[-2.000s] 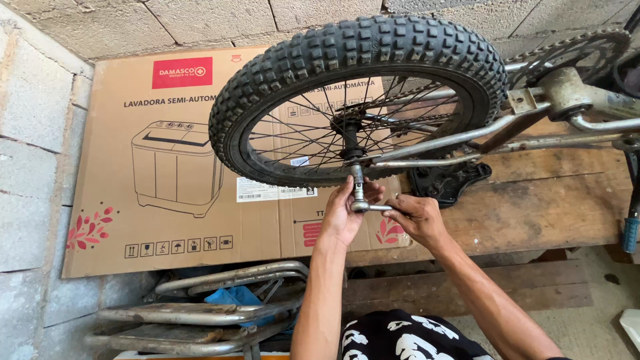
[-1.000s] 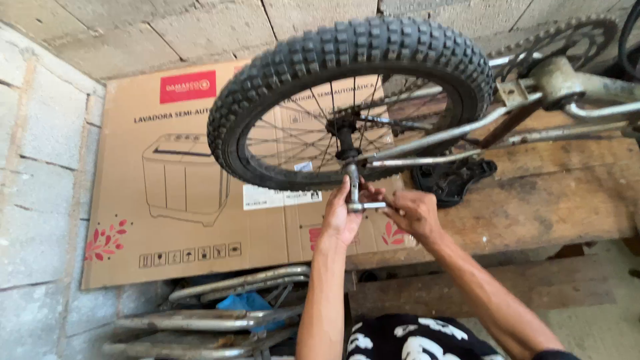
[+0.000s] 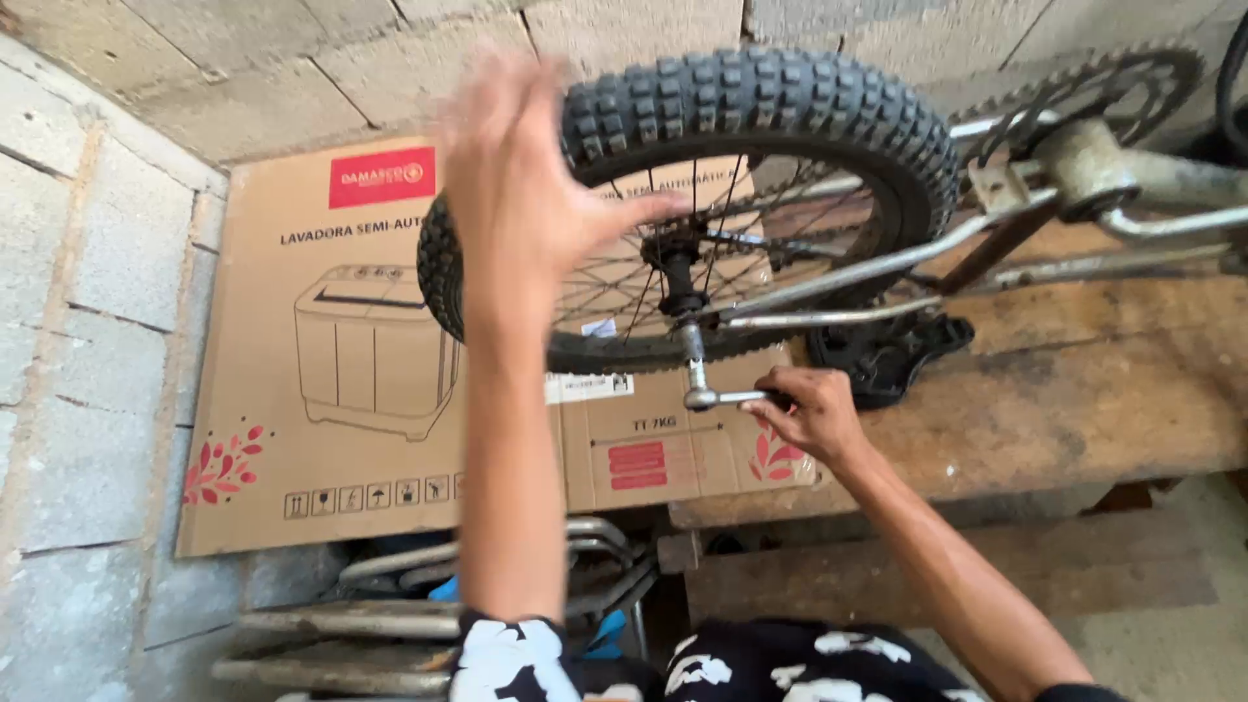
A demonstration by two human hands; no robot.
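My right hand [image 3: 809, 409] grips the handle of a socket ratchet [image 3: 694, 370], whose socket end sits at the axle beside the wheel hub [image 3: 680, 278]. Raised and blurred by motion, my left hand [image 3: 526, 185] is in front of the knobby bicycle tire [image 3: 751, 93] at its left side, fingers up and thumb apart, with nothing seen in it. Whether it touches the tire I cannot tell. The wheel is mounted in the metal bicycle frame [image 3: 877, 258], which reaches off to the right.
A printed cardboard box panel [image 3: 244, 361] lies behind the wheel. Under the frame is a wooden bench [image 3: 1092, 370] with a black bicycle saddle [image 3: 868, 361] on it. Metal tube frames [image 3: 351, 619] are stacked below left. Block walls [image 3: 127, 253] stand left and behind; a chainring [image 3: 1150, 97] is upper right.
My left hand has let go of the ratchet's socket end and moved up to the left side of the tire. My right hand remains on the ratchet handle.
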